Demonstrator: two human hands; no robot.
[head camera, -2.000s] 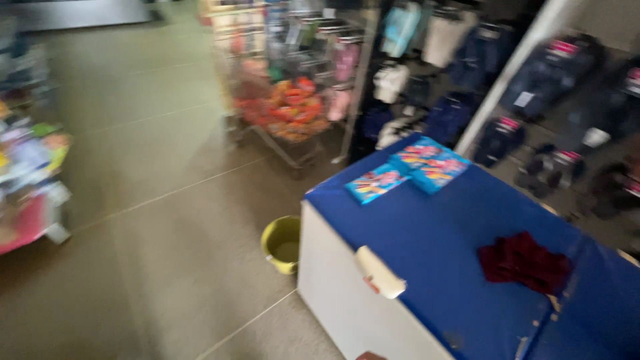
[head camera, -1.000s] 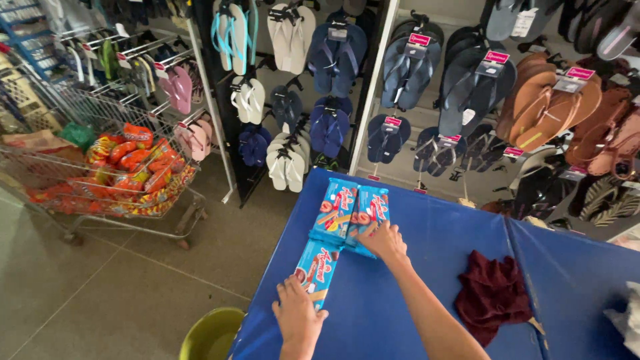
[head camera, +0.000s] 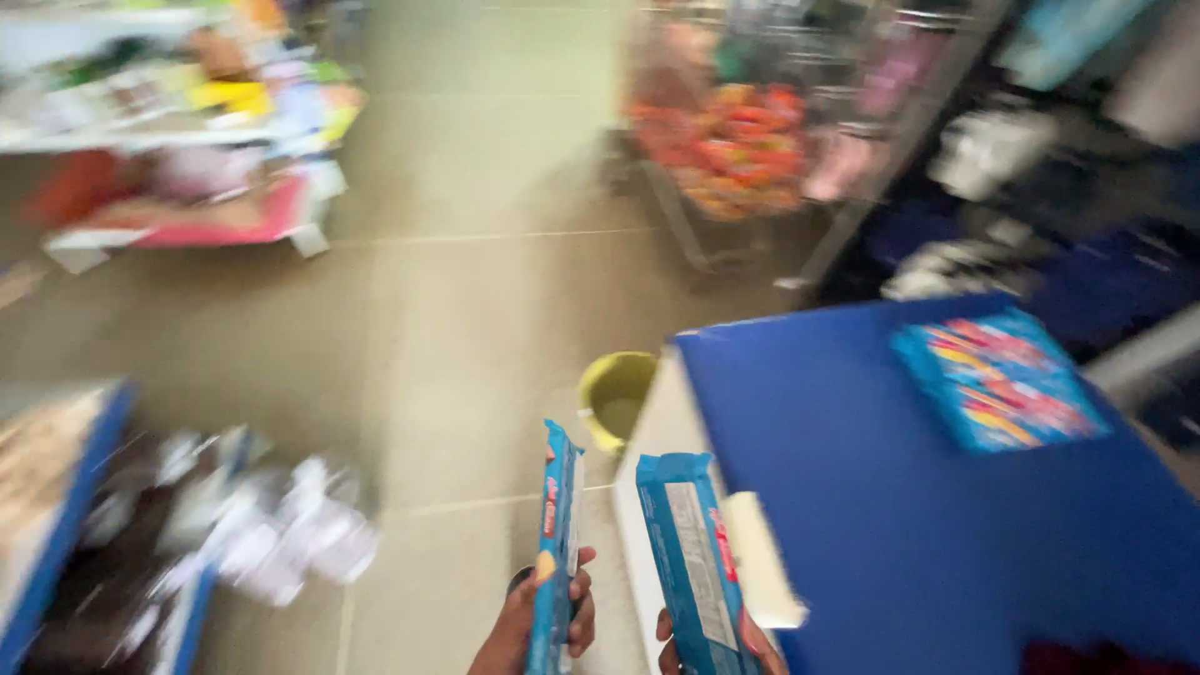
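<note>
My left hand (head camera: 553, 609) holds a blue biscuit packet (head camera: 560, 534) on edge at the bottom centre, with the fingers wrapped around it. Just to the right, my right hand (head camera: 764, 647) grips another blue packet (head camera: 689, 553), whose pale printed panel faces up. Both packets are upright and apart, beside the white side of a blue-topped chest (head camera: 891, 497). More blue packets (head camera: 1003, 380) lie together near the far edge of that top. A dark red cloth (head camera: 1078, 659) shows partly at the bottom right.
A yellow-green bucket (head camera: 614, 398) stands on the floor against the chest. Behind are a wire shopping cart (head camera: 694, 230) with red-orange packets and a rack of flip-flops (head camera: 994, 150). Blurred shelving (head camera: 187, 136) stands left, with a blue-edged bin (head camera: 94, 487) holding white wrapped items below.
One second ago both hands were on packets lying on the blue top; now each holds a packet beside the chest. The view has swung left.
</note>
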